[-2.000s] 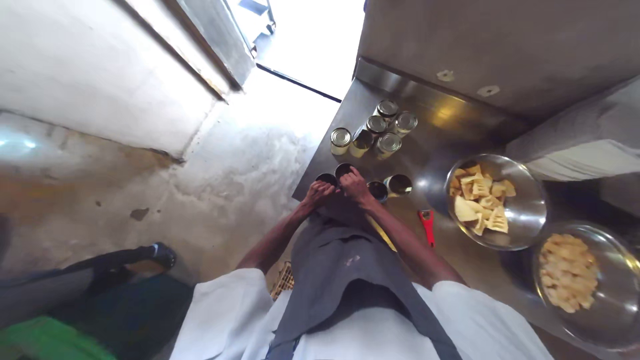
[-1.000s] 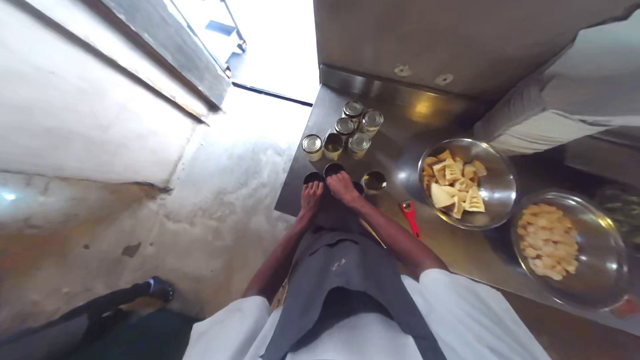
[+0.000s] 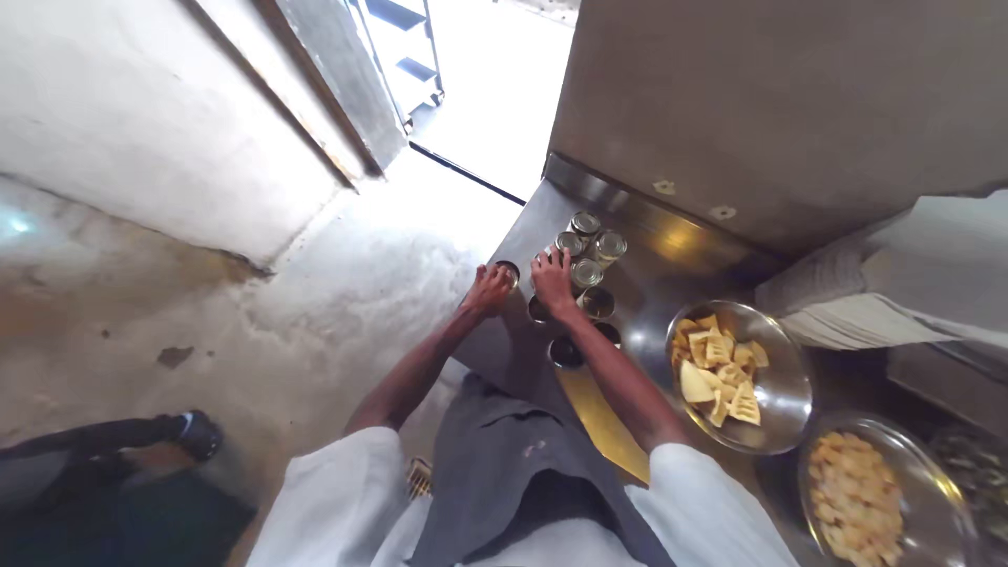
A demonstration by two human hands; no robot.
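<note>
My left hand [image 3: 490, 288] grips an open tin can [image 3: 509, 272] by its rim at the left edge of the steel counter. My right hand [image 3: 553, 277] reaches over the group of cans; its fingers are at a can beside a lidded tin can [image 3: 569, 243], and whether they close on it is hidden. Several lidded cans, such as a tin can at the back [image 3: 585, 224] and one at the right [image 3: 610, 245], stand together. Nearer me are open cans, among them an open tin can [image 3: 596, 302] and a dark open can [image 3: 565, 352], partly under my right forearm.
A steel bowl [image 3: 790, 394] of cut bamboo shoot pieces [image 3: 718, 364] stands right of my right arm. Beyond it is a steel bowl [image 3: 937, 488] of pale chunks [image 3: 854, 496]. White cloth [image 3: 906, 276] hangs at the right. A person's foot [image 3: 201, 435] shows at lower left.
My hands were close together at two open cans near the counter's front. They have moved apart and farther forward, the right one to the lidded cans, the left one to a can at the left edge.
</note>
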